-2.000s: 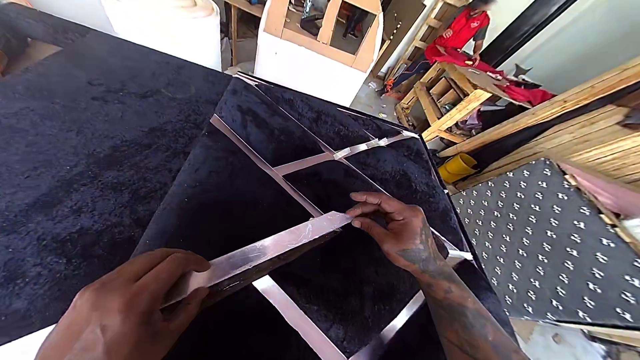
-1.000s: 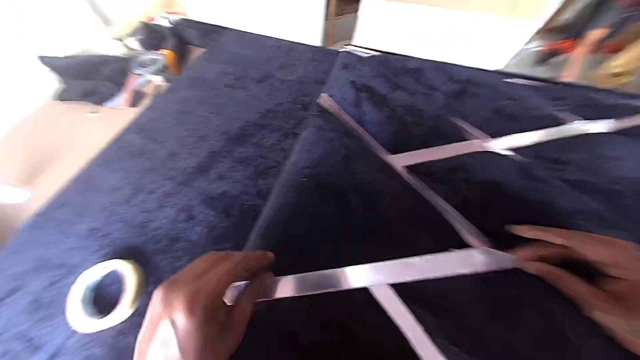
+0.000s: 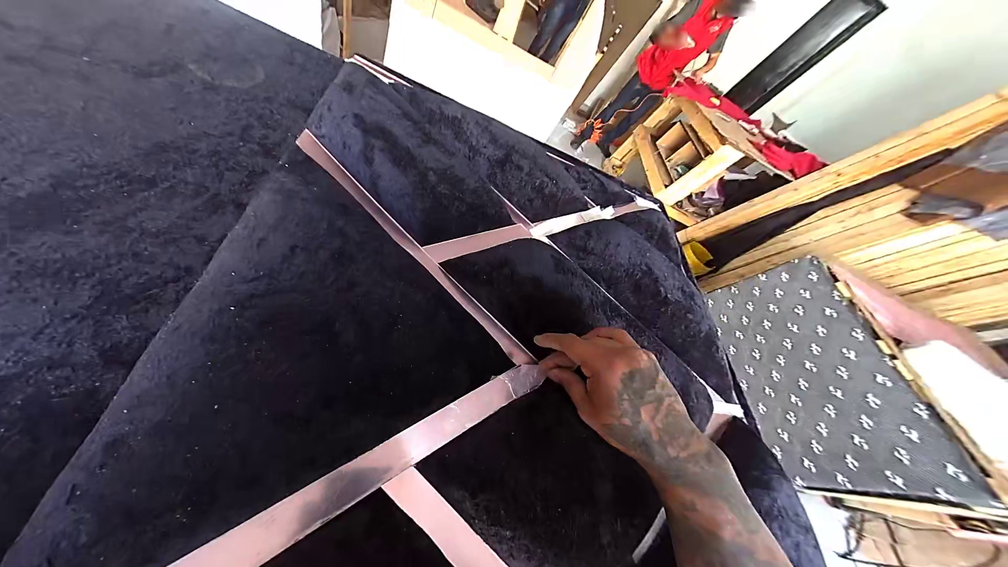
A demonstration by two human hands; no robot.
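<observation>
Dark velvet-like fabric [image 3: 260,339] covers a large surface, with shiny pink strips laid over it in a crossing pattern. My right hand [image 3: 606,378] pinches the end of the long pink strip [image 3: 409,441] between thumb and fingers, where it meets the diagonal strip [image 3: 417,252]. From there the long strip runs down to the lower left edge of the view. Another strip [image 3: 441,520] branches off below it. Whitish tape or film [image 3: 567,224] lies along the upper cross strip. My left hand is out of view.
A person in red [image 3: 681,47] is at a wooden frame [image 3: 701,150] in the background. Wooden planks [image 3: 866,205] and a grey patterned panel [image 3: 835,386] stand at the right, near a yellow container [image 3: 696,257]. A white panel [image 3: 472,71] is beyond the fabric.
My left hand, on the strip's left part in both earlier frames, has left the view. The view has swung right since one second ago; the tape roll seen then is out of frame.
</observation>
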